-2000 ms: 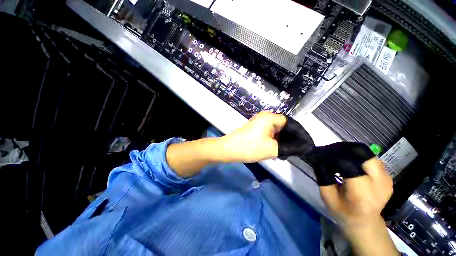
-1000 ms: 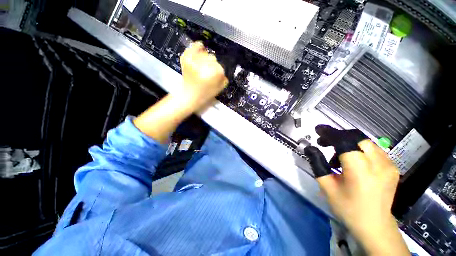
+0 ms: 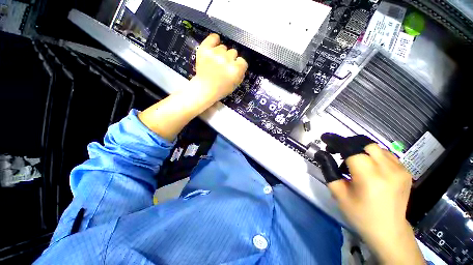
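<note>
A long black circuit board (image 3: 259, 111) with white markings lies on the line, with silver-white heat sinks (image 3: 275, 26) on its far side. My left hand (image 3: 218, 67) is over the board's near half, fingers curled down; its fingertips are hidden, so I cannot tell what it holds. My right hand (image 3: 373, 178) wears black finger covers and is at the board's right end. Its thumb and fingers are apart, by a small silvery part (image 3: 312, 150); I cannot tell if it grips it. A small dark piece (image 3: 306, 126) lies just beyond.
A ribbed metallic plate (image 3: 386, 98) with green stickers and white labels (image 3: 424, 155) lies right of the board. A second board (image 3: 451, 222) is at the lower right. The conveyor rail (image 3: 244, 132) runs along my body. Dark totes (image 3: 78, 129) stand at the left.
My hands were together near the board's right end two seconds ago. My left hand has moved left over the board, and my right hand has opened its fingers. Little moved in the last second.
</note>
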